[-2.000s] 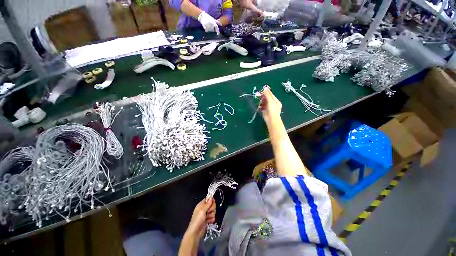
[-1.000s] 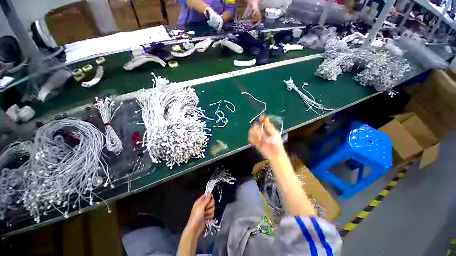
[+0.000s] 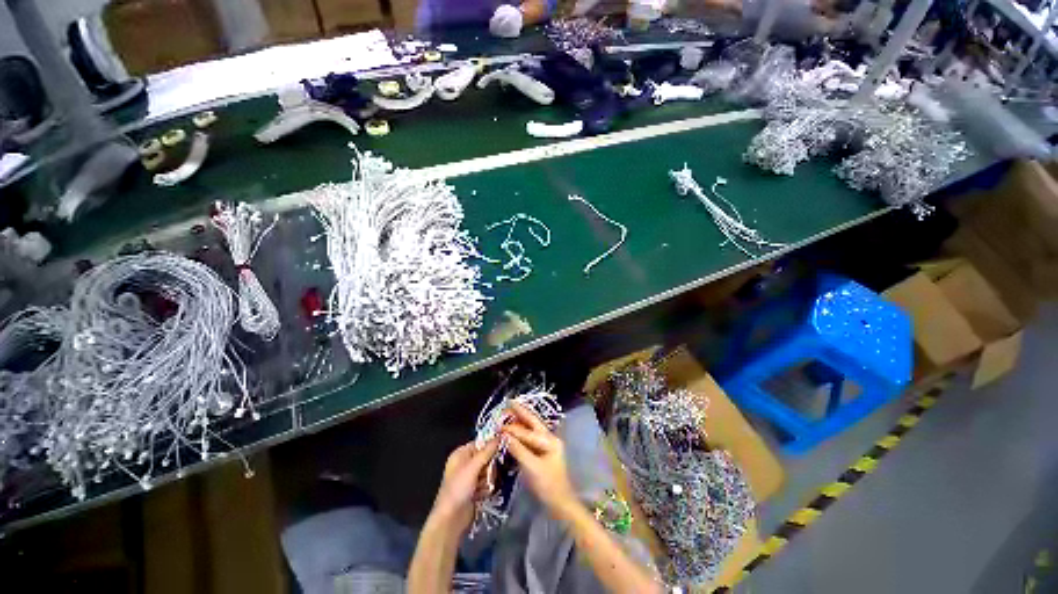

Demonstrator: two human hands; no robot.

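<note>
My left hand [image 3: 466, 473] is closed around a small bunch of white wire leads [image 3: 499, 411] over the lap, below the bench edge. The lead ends fan out above the fist and hang below it. My right hand [image 3: 534, 447] touches the same bunch, its fingertips pinched at the strands beside my left hand. What exactly the right fingertips hold is too small to tell. A large white wire bundle [image 3: 400, 273] lies on the green bench. A loose single lead [image 3: 604, 232] and a few curled leads [image 3: 515, 246] lie right of it.
A small bundle [image 3: 722, 214] lies right of centre, with wire clumps [image 3: 888, 145] beyond. Coiled leads [image 3: 151, 348] and a tied hank [image 3: 246, 273] are at left. A carton of leads [image 3: 685, 476] stands beside the lap, a blue stool [image 3: 826, 360] right of it. A coworker's gloved hand [image 3: 506, 20] shows opposite.
My right hand has come back from over the bench to the bunch in my left hand. A single lead stays on the green surface. The carton beside the lap is now more fully visible.
</note>
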